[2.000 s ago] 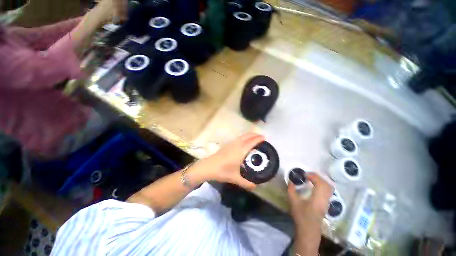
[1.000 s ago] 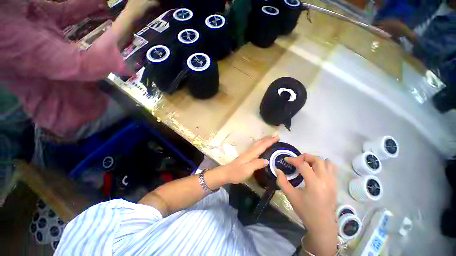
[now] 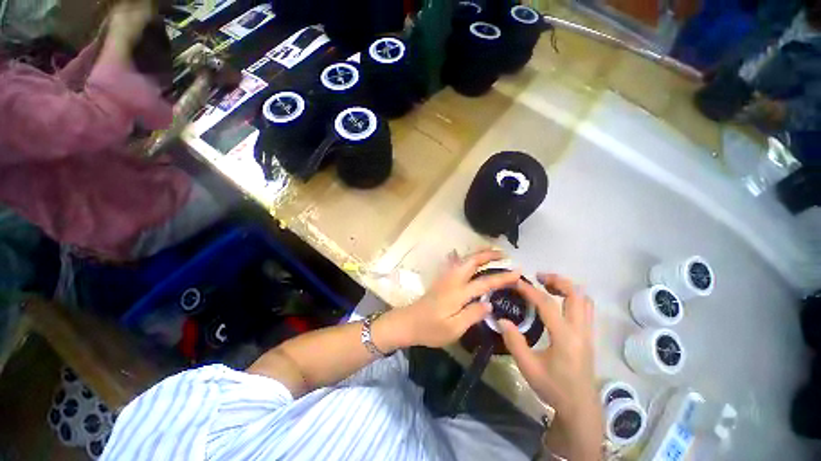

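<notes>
A black fabric cylinder is at the table's near edge, its strap hanging down towards me. A white-rimmed logo disc lies on its top end. My left hand holds the cylinder from the left, fingers over the disc's rim. My right hand has thumb and fingers on the disc's right side. A second black cylinder stands behind, with a white C-shaped mark on its top and no disc. Stacks of white-rimmed discs lie to the right.
Black cylinders with discs on top stand at the left and back. Printed sheets lie beside a person in pink. A white block with blue markings is at right. A blue crate and a carton of discs are below.
My right hand has brought a disc from the right onto the held cylinder. Over the last second my left fingers moved onto the disc's rim. The person in pink has raised an arm.
</notes>
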